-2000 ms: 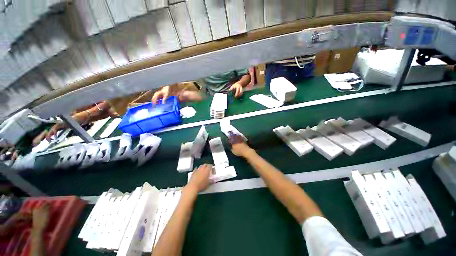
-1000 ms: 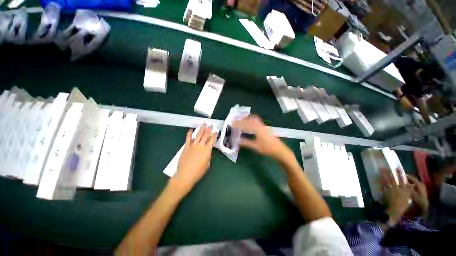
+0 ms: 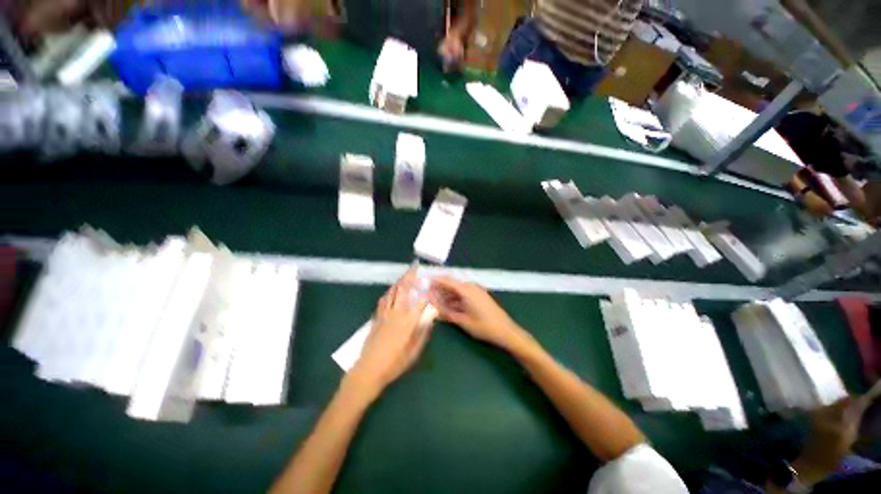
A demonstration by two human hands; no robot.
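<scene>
A slim white retail carton lies on the green bench near the near rail, mostly under my left hand. My left hand is closed over this carton and holds it. My right hand is at the carton's far end, its fingers bent against my left fingertips. A small whitish piece shows between the hands; whether it is the bagged product or a flap is blurred. Three white cartons stand or lie just beyond the rail: one on the left, one in the middle and one nearer.
A tight row of white cartons is at left, another at right. Several cartons lie on the middle belt. Bagged products lie at far left near a blue bin. Another person's hand is at lower right.
The bagged product that my right hand held beside the carton is no longer clearly visible. My right hand has closed in on the carton's end. The camera view has shifted.
</scene>
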